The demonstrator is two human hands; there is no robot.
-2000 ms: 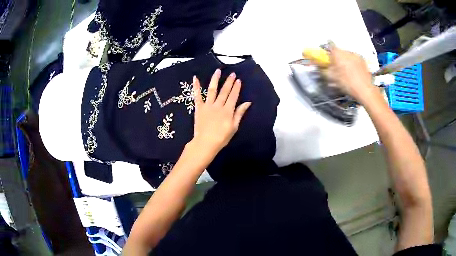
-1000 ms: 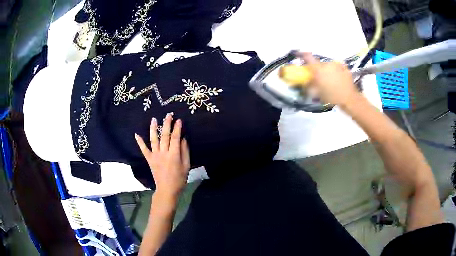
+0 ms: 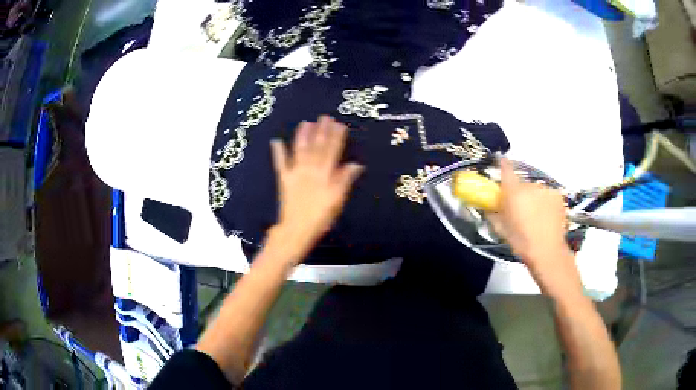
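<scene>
The black embroidered garment (image 3: 374, 167) lies spread on the white ironing board (image 3: 164, 126). Its scalloped cream-gold border runs down its left side. My left hand (image 3: 311, 171) lies on the garment with fingers apart, slightly blurred, right of the border. My right hand (image 3: 530, 213) is closed around the yellow grip of the steam iron (image 3: 458, 217). The iron points left and sits on the right part of the garment, beside the embroidered flowers. The iron hides the cloth under it.
A blue slotted rest (image 3: 645, 202) is at the board's right edge, partly behind the whitish hose (image 3: 649, 222). A dark flat rectangle (image 3: 166, 219) lies on the board's lower left. White hangers (image 3: 149, 335) hang below left.
The iron has moved from the board's right part left onto the garment. My left hand has moved off the central embroidery to the garment's left part. The garment and board appear shifted right in view.
</scene>
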